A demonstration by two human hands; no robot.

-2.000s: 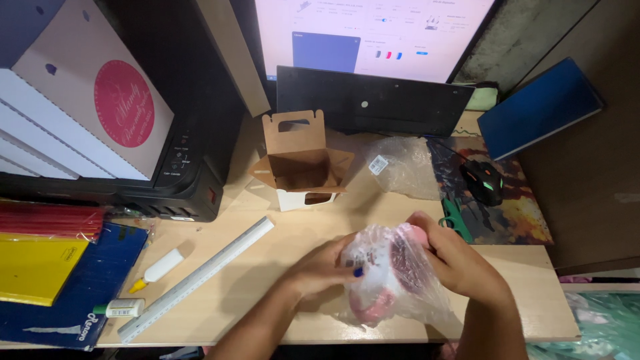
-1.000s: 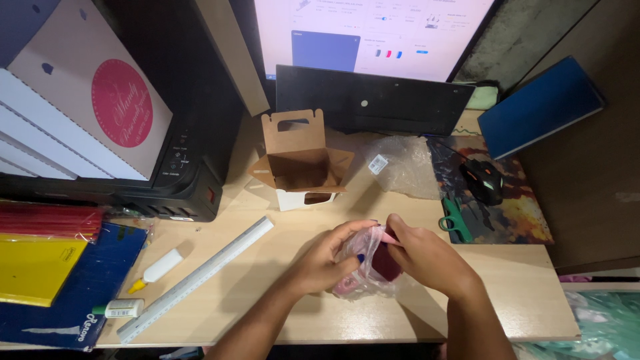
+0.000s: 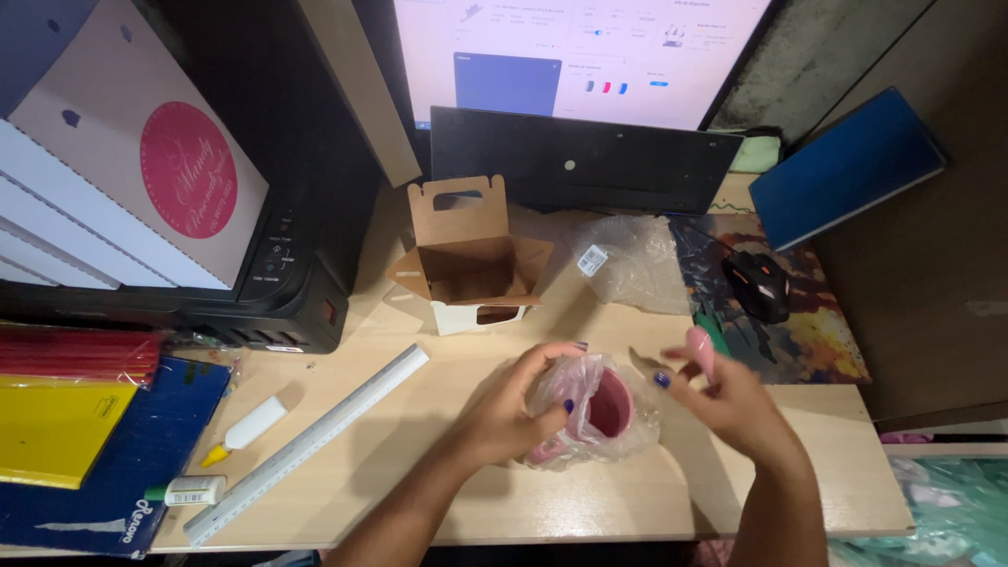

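Note:
My left hand (image 3: 512, 405) grips a pink mug (image 3: 610, 403) that lies on its side, its mouth facing right, partly wrapped in a clear plastic bag (image 3: 551, 394). Off to the right of the mug, my right hand (image 3: 720, 402) is raised and holds a small pink object with a rounded end (image 3: 699, 353), perhaps a spoon; the fingers hide the rest of it. Behind the mug stands an open cardboard box (image 3: 472, 276) with brown inner faces and a handle cut-out in its raised flap. A crumpled clear plastic bag (image 3: 642, 268) with a label lies to the right of the box.
Green-handled scissors (image 3: 710, 335) lie partly behind my right hand, by a mouse (image 3: 756, 283) on a patterned pad. A ruler (image 3: 311, 441), a white bottle with a yellow tip (image 3: 256, 423) and a small bottle (image 3: 197, 490) lie left. A printer (image 3: 307, 315) and monitor (image 3: 654, 63) stand behind.
My right hand has moved away from the mug to the right, with the small pink object now in its fingers. The mug's mouth shows more plainly out of the bag.

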